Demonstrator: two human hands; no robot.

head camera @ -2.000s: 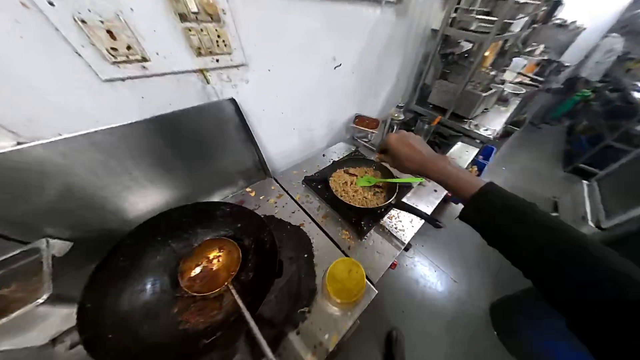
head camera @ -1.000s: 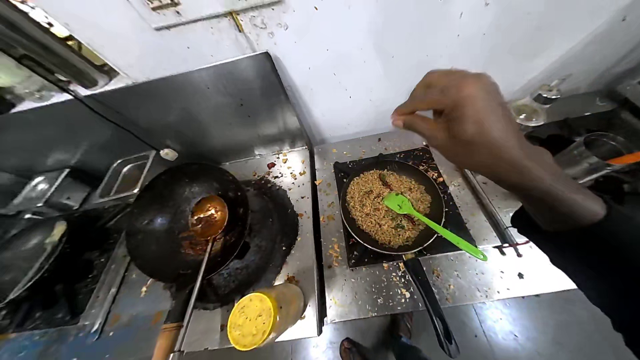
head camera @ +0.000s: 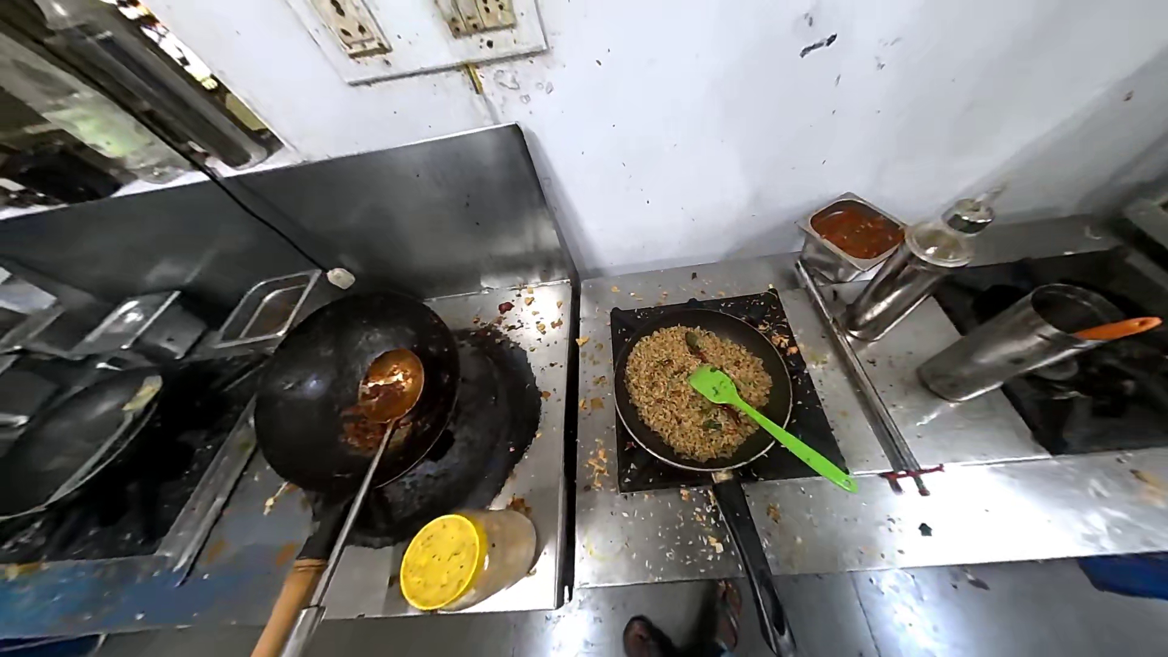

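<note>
Neither of my hands shows in the head view. A black frying pan [head camera: 750, 557] holds fried rice [head camera: 673, 401] and sits on a dark burner at the middle right. A green silicone spatula [head camera: 792, 442] lies across the rice, its handle reaching over the pan's rim. To the left, a dark wok [head camera: 315, 383] with a wooden handle [head camera: 290, 607] rests tilted beside a blackened burner. Inside the wok lies a metal ladle [head camera: 392, 385] with reddish-brown sauce. Near the counter's front edge stands a yellow-lidded jar [head camera: 443, 562].
Behind at right are a steel container of red sauce [head camera: 856, 230], a metal dispenser bottle [head camera: 899, 283] and a steel cylinder [head camera: 999, 351] holding an orange-handled utensil. Another pan [head camera: 68, 447] stands far left. Food bits litter the steel counter [head camera: 630, 538].
A hand and dark sleeve, raised above and beside the frying pan in the earlier frames, have left the view. The spatula still lies in the pan. The view has shifted.
</note>
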